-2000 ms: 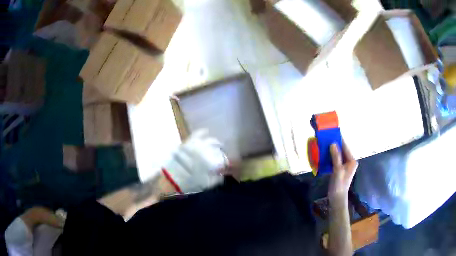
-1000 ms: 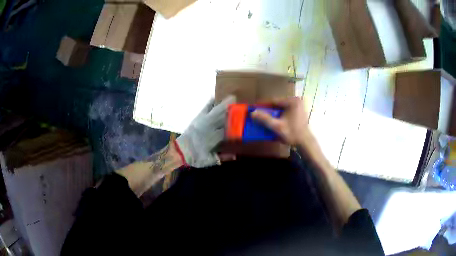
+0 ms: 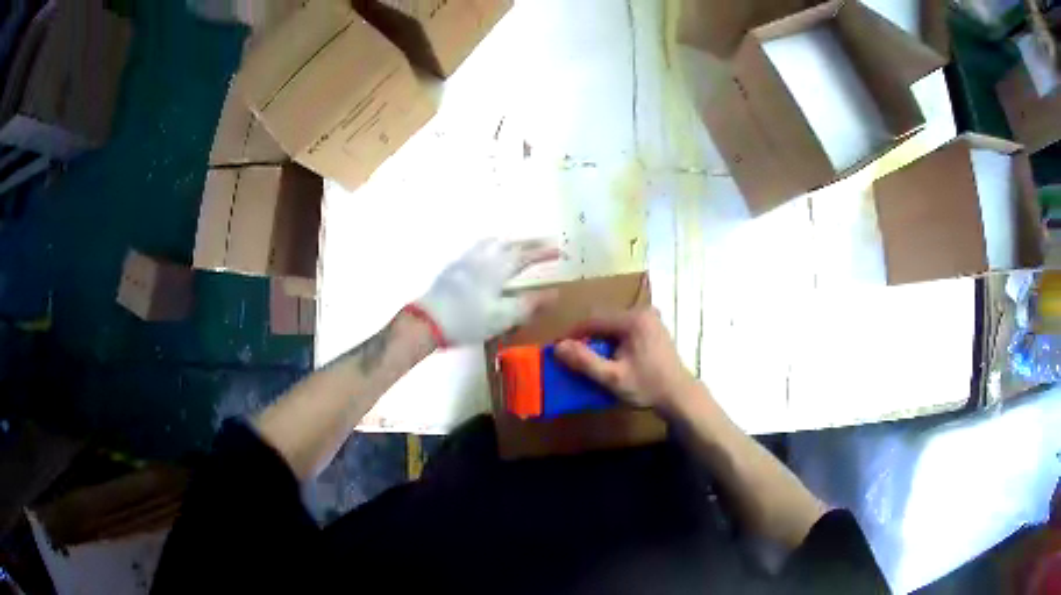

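Note:
A brown carton [image 3: 582, 438] with a closed top stands at the table's front edge, close against my body. My right hand [image 3: 634, 363], bare, is closed around the blue and orange-red tape dispenser [image 3: 559, 380], which lies over the middle of the carton top with its orange end to the left. My left hand [image 3: 483, 293], in a white glove with a red cuff, is at the carton's far left corner, fingers spread and bare at the tips. The tape and seam are hidden under the dispenser.
Closed cartons [image 3: 349, 99] stand along the table's left edge. Open cartons with white inside [image 3: 762, 128] stand at the far right, another [image 3: 937, 227] nearer on the right. The white table [image 3: 838, 349] ends close to my body. Clear plastic [image 3: 977, 465] lies beyond its right end.
Two seconds ago the carton was open and the dispenser was held off to the right. Since one second ago, my left hand has shifted from the carton's left side to its far left corner.

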